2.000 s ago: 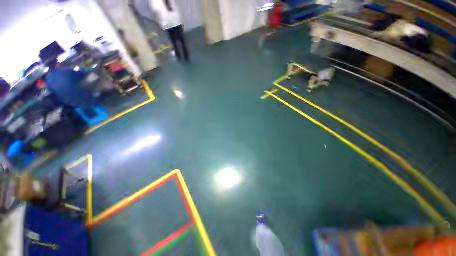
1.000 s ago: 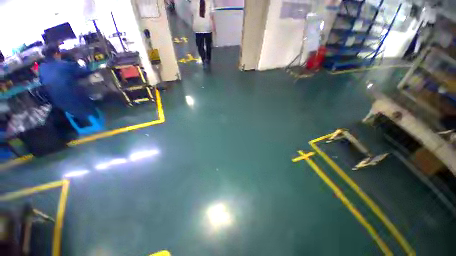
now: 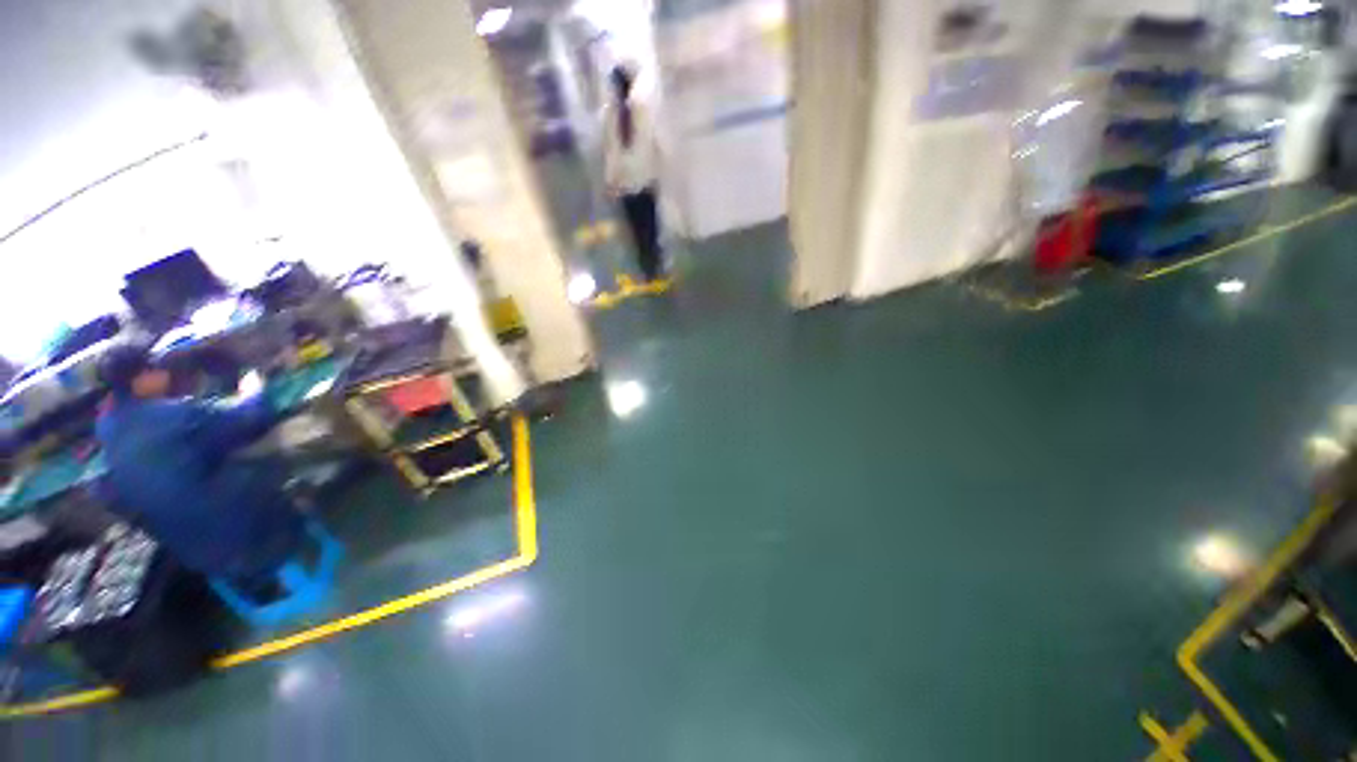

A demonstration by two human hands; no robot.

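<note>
Neither of my hands is in the picture, and I see nothing held. The green floor (image 3: 744, 536) with yellow lines lies nearest in front of me. A yellow line (image 3: 395, 607) bends round the work area at the left. The picture is tilted and blurred.
A person in blue (image 3: 194, 469) sits on a blue stool (image 3: 290, 584) at a workbench on the left. Another person (image 3: 637, 171) stands in the doorway ahead. A pillar (image 3: 829, 164), a red object (image 3: 1066, 238) and blue shelves (image 3: 1153, 142) are ahead and right.
The view has moved forward and tilted. The doorway, pillar and seated person sit lower in the picture. The floor stand at the right has slid towards the lower right edge.
</note>
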